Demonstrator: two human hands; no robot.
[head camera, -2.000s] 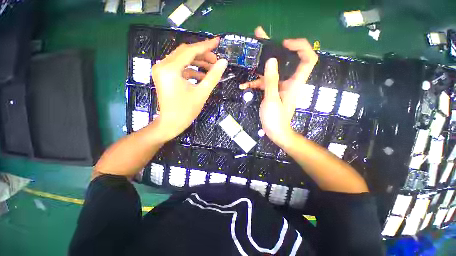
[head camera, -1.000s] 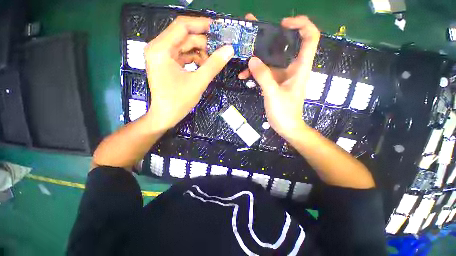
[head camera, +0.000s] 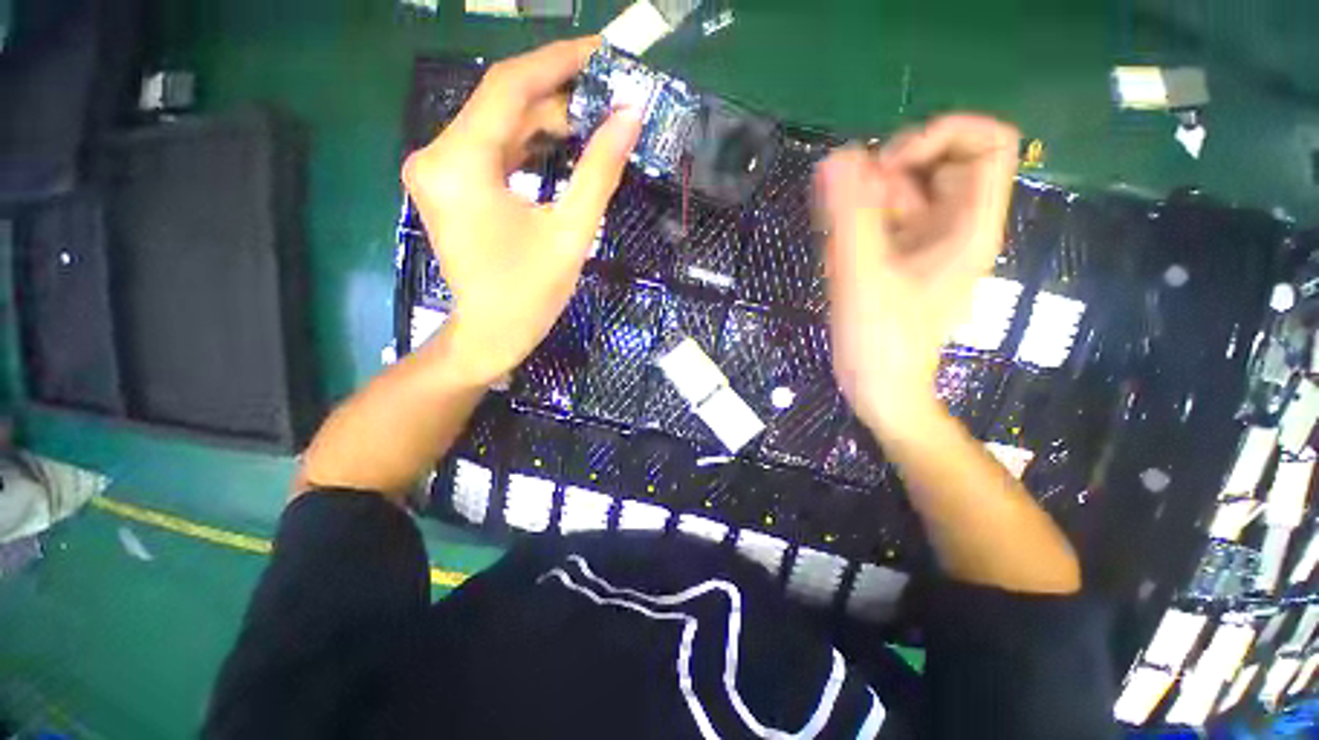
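My left hand (head camera: 514, 217) holds a blue circuit board (head camera: 644, 116) between thumb and fingers, above the back of the black compartment tray (head camera: 622, 340). A dark housing (head camera: 735, 153) extends from the board's right end. A thin red lead (head camera: 686, 195) hangs below it. My right hand (head camera: 919, 253) is blurred, to the right of the housing and apart from it. Its fingertips are curled close together; whether they hold something small cannot be told. A white two-part piece (head camera: 710, 396) lies slanted on the tray, beside a small pale disc (head camera: 783, 396).
White squares (head camera: 586, 509) sit in the tray's front pockets. A dark foam-like box (head camera: 203, 275) lies at left. A crowded parts tray with long white pieces (head camera: 1212, 672) is at right. More pieces (head camera: 1160, 88) lie on the green bench beyond the tray.
My right hand has let go of the dark housing and moved right. My left hand still holds the board, which now tilts down to the right. The red lead now shows.
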